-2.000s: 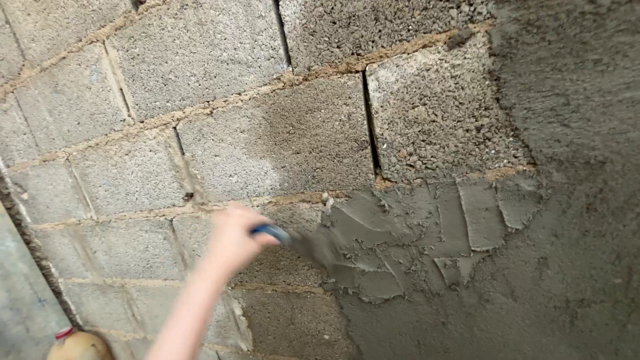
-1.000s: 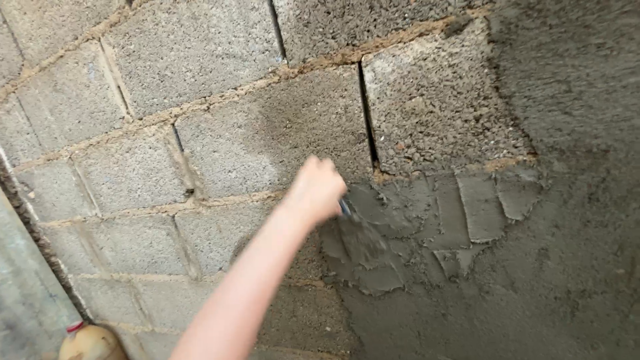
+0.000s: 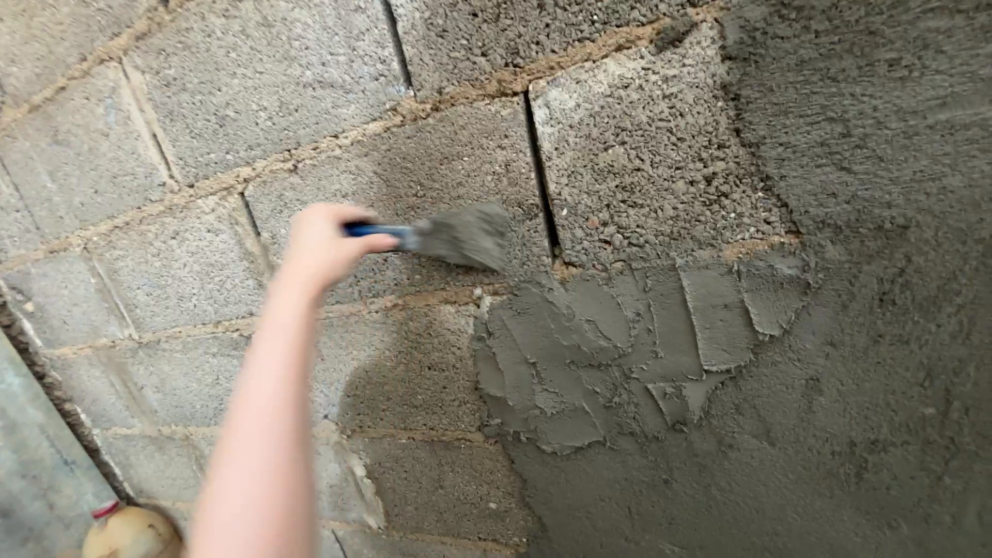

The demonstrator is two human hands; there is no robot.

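Observation:
My left hand [image 3: 329, 240] holds the blue handle [image 3: 376, 232] of a putty knife, its blade [image 3: 465, 236] pointing right and coated with grey mortar. That blade is over a damp concrete block [image 3: 457, 155], just above and left of a patch of fresh mortar [image 3: 573, 333] with ridged trowel marks; whether it touches the wall cannot be told. Some blur softens the hand and tool. The patch borders smoother grey render [image 3: 775, 465] on the right. My right hand is out of view.
Bare concrete blocks [image 3: 271, 70] with sandy mortar joints fill the left and top. A dark vertical gap [image 3: 542, 170] runs between two blocks. At the lower left are a greyish panel [image 3: 39, 449] and a rounded yellowish container [image 3: 132, 535] with a red cap.
My left hand and the putty knife have moved up and left from the edge of the fresh mortar patch, where they were a second ago. The blade is now above the patch's upper left edge.

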